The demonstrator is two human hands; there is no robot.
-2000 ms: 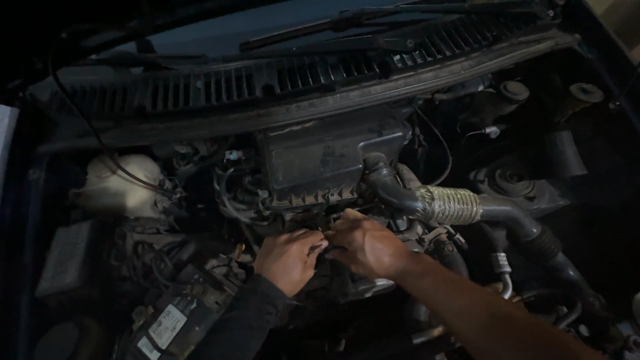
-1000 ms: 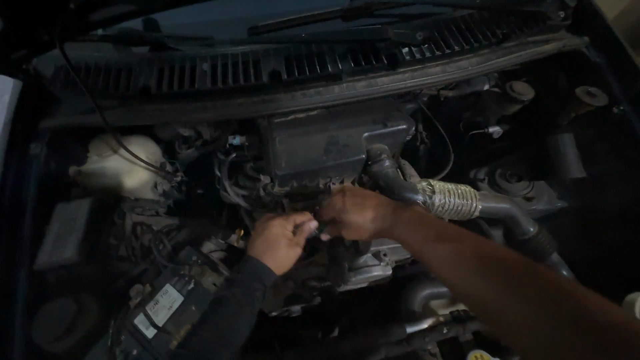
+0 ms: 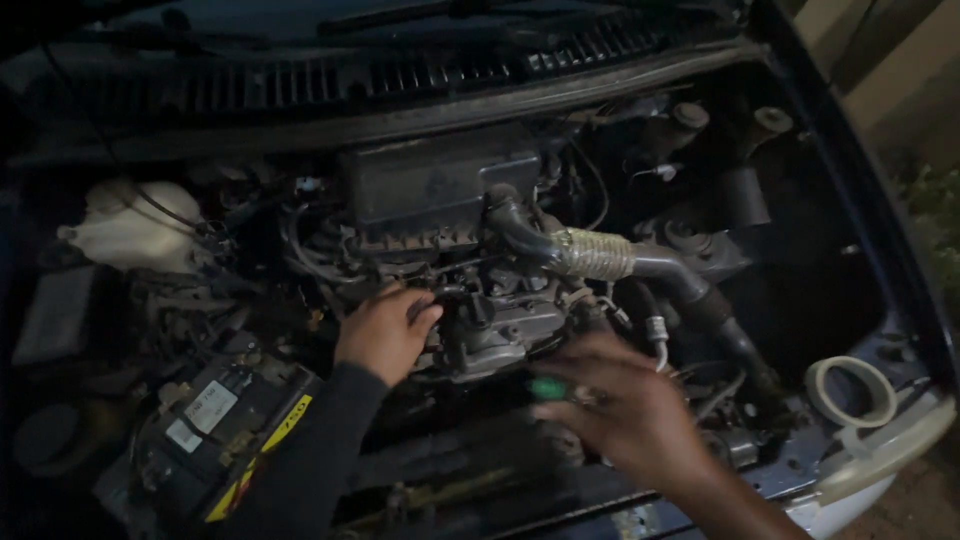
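My left hand (image 3: pixel 388 328) rests at the left side of the engine cover (image 3: pixel 506 334), just below the black air filter housing (image 3: pixel 427 187). Its fingers are curled, and whether they grip anything is hidden. Blurred by motion, my right hand (image 3: pixel 611 401) is over the front of the engine bay, right of and below the engine cover. A small green object (image 3: pixel 548 388) sits between its thumb and fingers; its kind is not clear. A black intake hose (image 3: pixel 675 274) with a tape-wrapped section (image 3: pixel 594 253) runs from the housing to the right.
A car battery (image 3: pixel 217 427) with a yellow strip stands at lower left, below a whitish plastic reservoir (image 3: pixel 139 225). A roll of tape (image 3: pixel 851 391) lies at the front right near the headlight (image 3: pixel 885 442). The windshield cowl grille (image 3: pixel 420 75) spans the back.
My right hand has moved away from my left, toward the front of the car, and a green object now shows in it. My left hand stays near the engine. The view has shifted.
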